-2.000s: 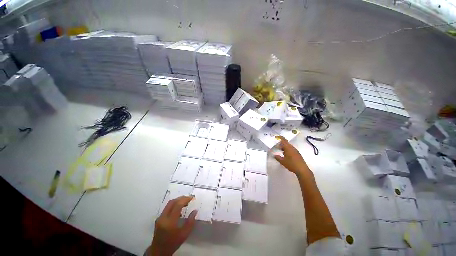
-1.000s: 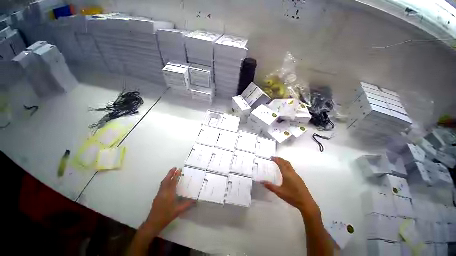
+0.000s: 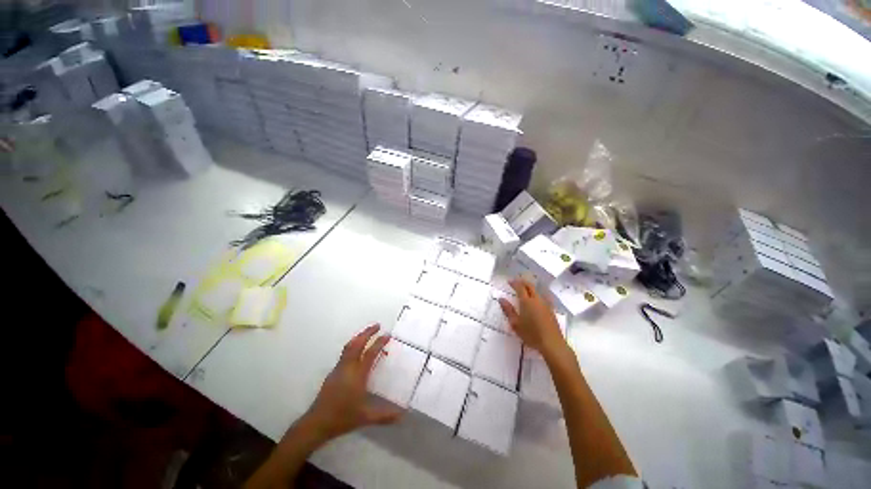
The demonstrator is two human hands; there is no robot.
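A block of white retail boxes [image 3: 456, 335] lies in rows on the white table in front of me. My left hand [image 3: 355, 387] is at the near left corner of the block, fingers apart, holding nothing. My right hand [image 3: 531, 315] is over the right side of the block, fingers apart and pointing away from me; its fingertips are at the boxes, and I cannot tell whether they touch. The right forearm hides part of the block's right side.
Loose boxes with round gold stickers [image 3: 576, 292] lie behind the block. Stacked boxes [image 3: 315, 116] line the wall beside a black cylinder [image 3: 516, 179]. Black cables [image 3: 291, 212] and yellow-edged sheets [image 3: 256, 307] lie left. More boxes [image 3: 775, 267] stand right, past a cord loop [image 3: 654, 322].
The camera view has shifted, so the table scene sits lower and further right. My right hand has moved from the block's right edge onto its right side. My left hand stays near the left corner.
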